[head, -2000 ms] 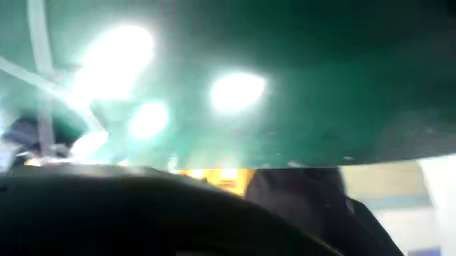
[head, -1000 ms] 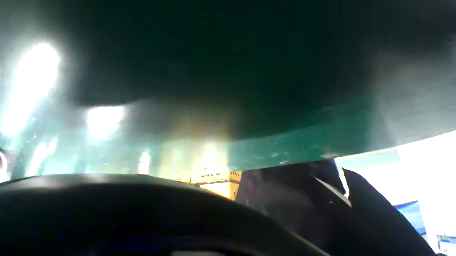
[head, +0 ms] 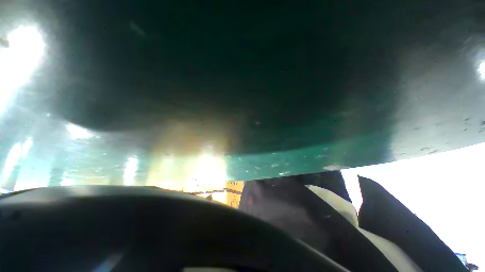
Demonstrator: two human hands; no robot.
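Observation:
A dark green glossy surface (head: pixel 255 69), which looks like a bench top or mat, fills the upper part of the head view close to the lens, with bright reflections at its left. A smooth black curved shape (head: pixel 133 228) covers the lower left; I cannot tell what it is. A dark jacket (head: pixel 282 212) with a pale strip of cloth (head: pixel 340 204) shows at the lower right, below the green edge. Neither of my hands is in view.
A small part of orange-brown cartons (head: pixel 234 197) shows between the black curve and the jacket. Beyond the jacket at the right is a glaring white area (head: pixel 441 196), with a small bluish object (head: pixel 461 258) near the lower right corner.
The view has shifted. The reflections and cartons now sit further left, more of the pale cloth shows in the jacket, and the blue screen-like shapes have mostly left the right side.

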